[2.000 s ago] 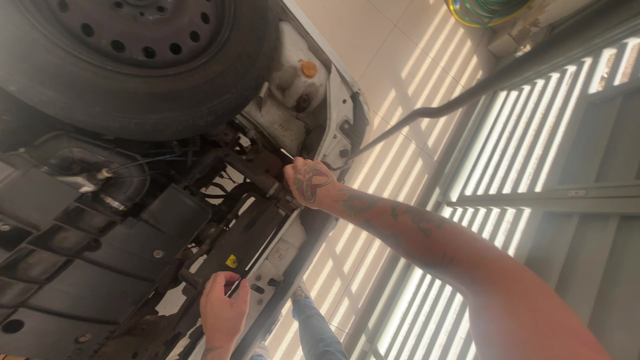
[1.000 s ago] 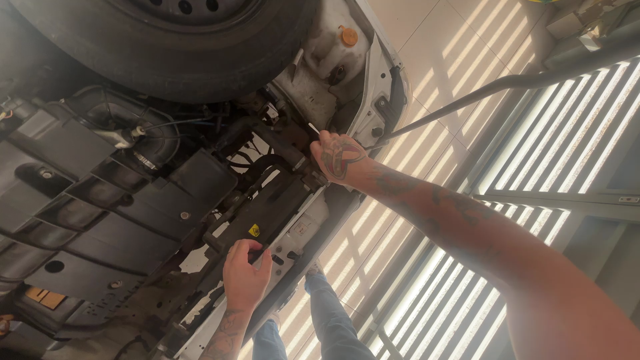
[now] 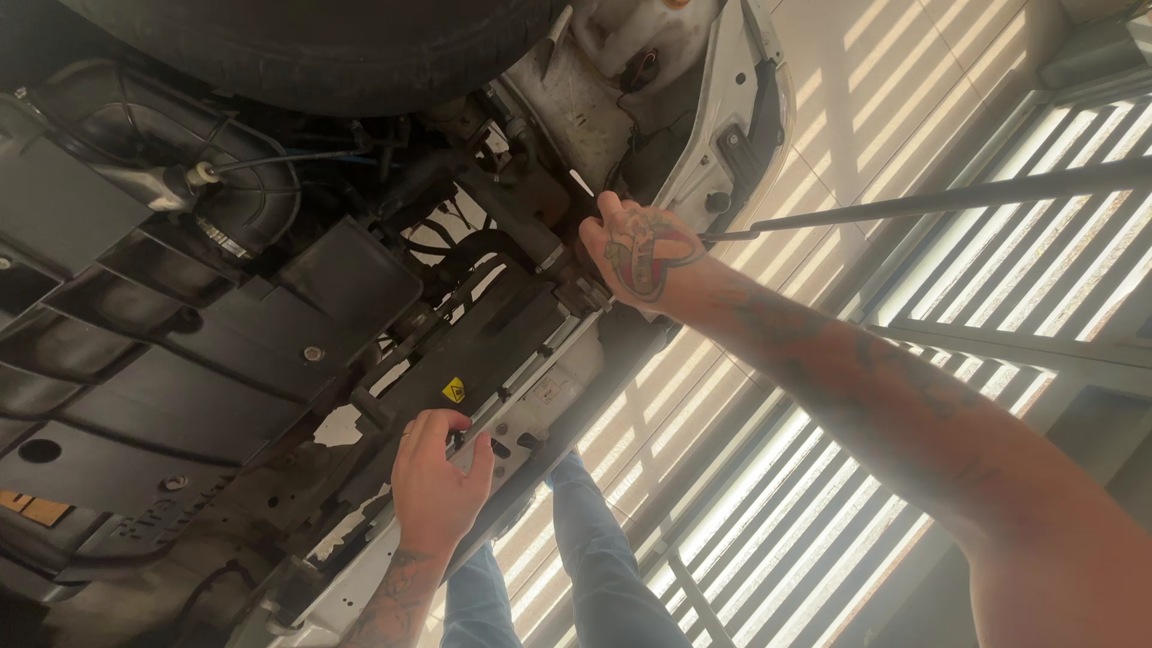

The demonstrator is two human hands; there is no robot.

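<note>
My left hand (image 3: 441,477) rests at the metal front crossmember (image 3: 553,387) of a car's engine bay, palm down, thumb and index finger apart around a small dark part, with no tool visible in it. My right hand (image 3: 643,252), tattooed on its back, reaches in at the corner beside the headlight housing (image 3: 733,144). Its fingers are curled and their tips hidden, so whether it grips something is unclear. A thin pale strip (image 3: 581,183) shows just beyond those fingers. Between the hands lies the black radiator shroud (image 3: 486,351) with a yellow warning sticker (image 3: 453,389).
A spare tyre (image 3: 315,54) lies at the top. A black plastic engine cover (image 3: 234,360) and ribbed air intake hose (image 3: 261,180) fill the left. The hood prop rod (image 3: 927,202) crosses at right, before a slatted metal gate (image 3: 810,504). Jeans-clad legs (image 3: 594,558) show below.
The view has shifted and come closer to the engine bay. Both hands stay around the same places, the left at the crossmember and the right near the headlight corner.
</note>
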